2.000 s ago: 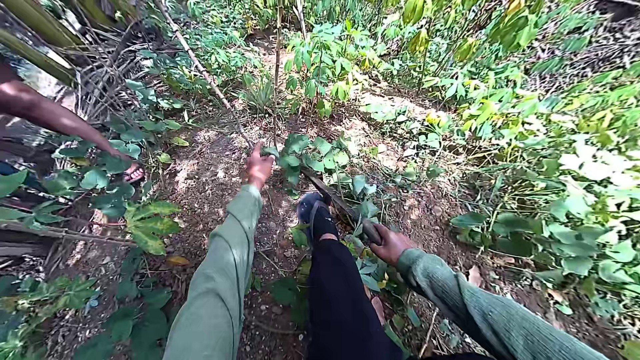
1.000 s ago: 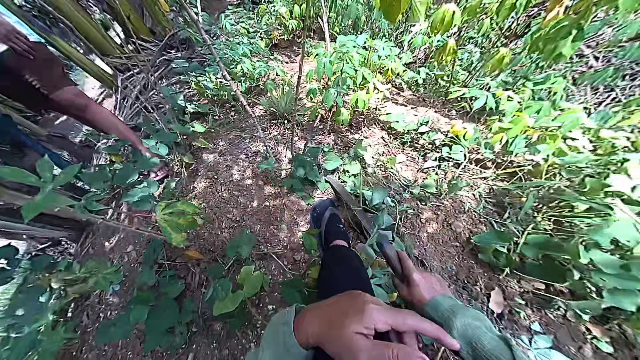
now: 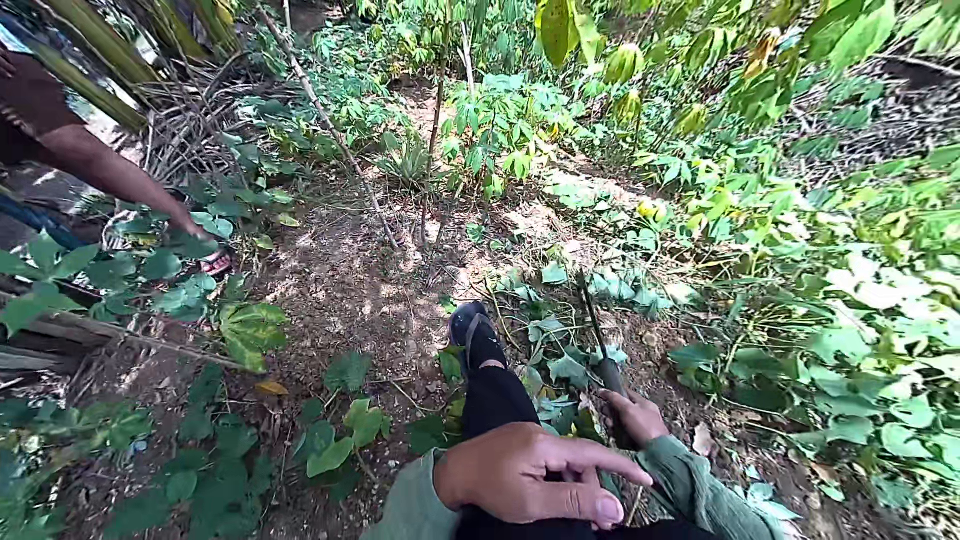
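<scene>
My left hand (image 3: 540, 476) is close to the camera at the bottom middle, above my dark-trousered leg, its index finger stretched to the right and nothing seen in it. Just beyond it on the right, my right hand (image 3: 637, 420) is closed around the dark handle of a long blade (image 3: 592, 315), likely a machete. The blade points away from me, seen nearly edge-on over broad-leaved vines (image 3: 566, 367). My foot in a dark sandal (image 3: 471, 330) rests on the soil left of the blade.
Another person's arm (image 3: 120, 176) reaches down among leaves at the left. Thin upright stems (image 3: 437, 112) and a leaning stick (image 3: 322, 112) stand ahead. Dense leafy growth (image 3: 847, 360) covers the right side. Thick green stalks (image 3: 97, 45) and dry fronds lie upper left.
My left hand has come back from pointing over the ground ahead to near my body. The blade, earlier slanting up to the left, now points more straight ahead. Vine leaves beside my foot have shifted right.
</scene>
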